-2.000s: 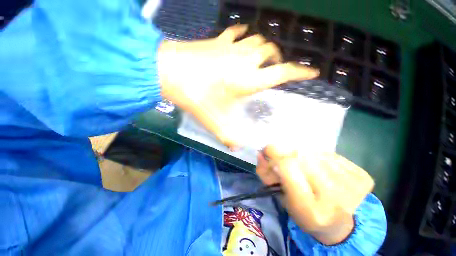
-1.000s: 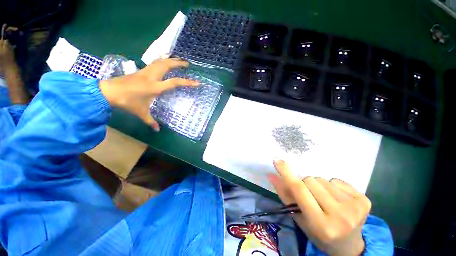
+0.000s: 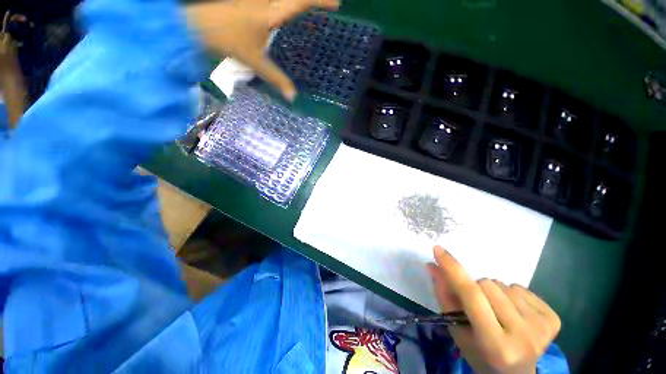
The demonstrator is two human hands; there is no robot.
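My right hand [image 3: 500, 318] is at the lower right edge of the white paper sheet [image 3: 350, 212]. It holds dark tweezers [image 3: 431, 319] that point left, and its index finger is stretched out just below a heap of tiny silvery-grey parts [image 3: 425, 214]. My left hand [image 3: 252, 33] is at the top left, bare and slightly blurred, fingers spread, cut off by the top edge. Its thumb points down over the gap between the clear blister tray [image 3: 263, 146] and the dark-filled parts tray [image 3: 328, 58]. I see nothing held in it.
A black foam tray [image 3: 467, 113] holds black housings [image 3: 442, 139] in two rows behind the paper. A white tissue [image 3: 230, 75] lies at the left. An open cardboard box [image 3: 179, 212] is below the bench edge. More dark trays stand at far right. Another person's arm [image 3: 11, 80] shows at far left.
My left hand moved from over the paper to the clear tray, then up and right to the top edge. My right index finger has shifted slightly right; the tweezers stay in that hand.
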